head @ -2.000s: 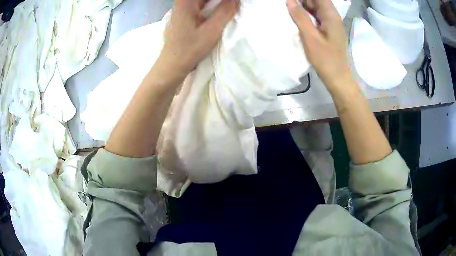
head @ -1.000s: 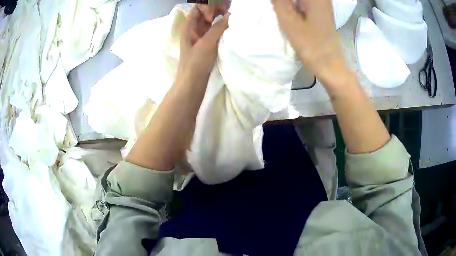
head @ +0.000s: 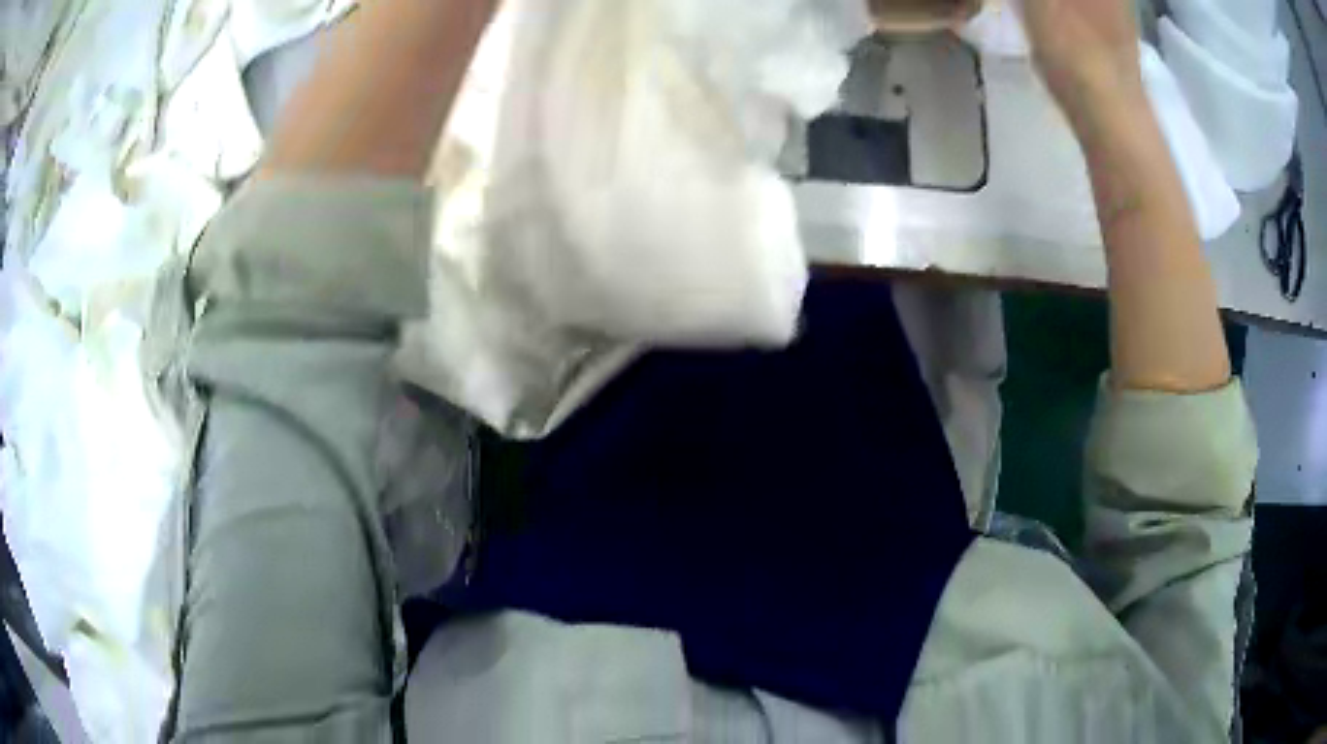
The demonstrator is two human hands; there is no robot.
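Note:
A cream garment (head: pixel 626 189) hangs blurred over the table's front edge at the centre left, its lower part over the dark navy lap. My left hand is cut off by the top edge; only the forearm shows at the garment's left. My right hand (head: pixel 1074 29) is partly cut off at the top right, beside the white pads, and its fingers are out of the picture. The machine's needle plate and slide plate (head: pixel 931 124) show to the right of the garment, with a tan rounded part (head: pixel 921 15) above them.
White pads (head: pixel 1230 102) lie overlapped at the right of the table (head: pixel 1004 247). Black-handled scissors (head: pixel 1284 240) lie near its right edge. More cream garments (head: pixel 88 334) are heaped along the left side. Clear plastic (head: pixel 1026 535) shows beside the lap.
The garment has shifted left and up, uncovering the plates. My left hand has moved up and left out of the picture. My right hand has moved right, away from the garment. The view has shifted.

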